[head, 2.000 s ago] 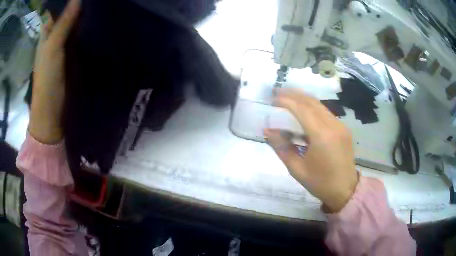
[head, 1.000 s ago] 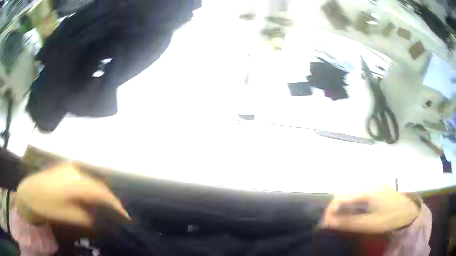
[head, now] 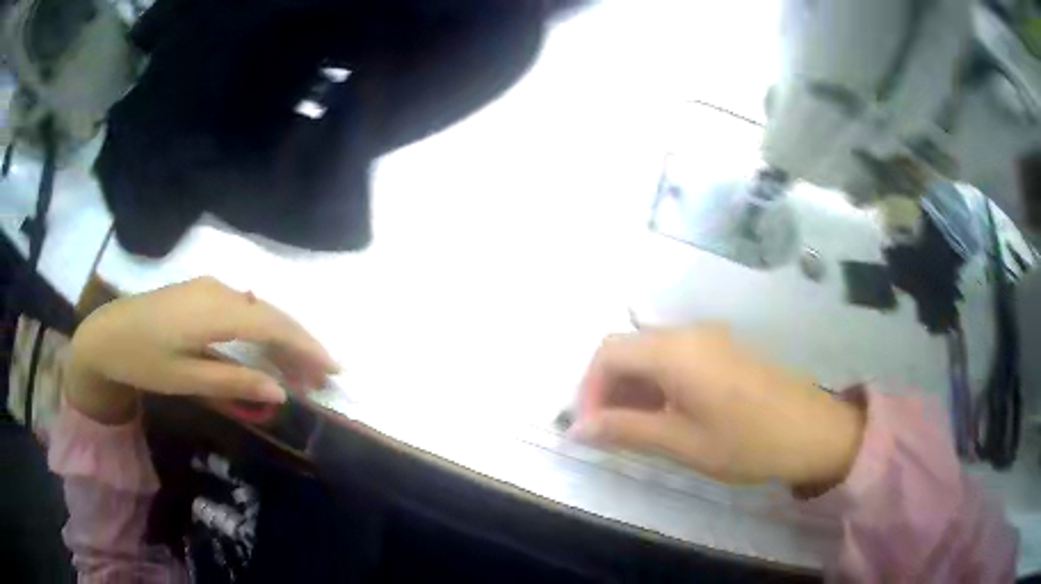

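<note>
A black garment lies on the white table at the upper left, with two small white marks on it. My left hand is over the table's front edge at the left, fingers apart and no held thing visible. My right hand is low over the table right of centre, thumb and forefinger close together. A tiny dark spot is at its fingertips; whether it is gripped is unclear. A thin pointed tip shows behind the hand. The needle plate area is beyond it.
The sewing machine head is at the upper right, with a cream knob below it. Black fabric patches lie right of the needle. Black-handled shears lie at the far right. The table's front edge curves across below the hands.
Both hands have risen from below the table's edge to over it; the right hand has moved inward. The view has shifted, so the machine and garment appear further right. The garment was moved left earlier.
</note>
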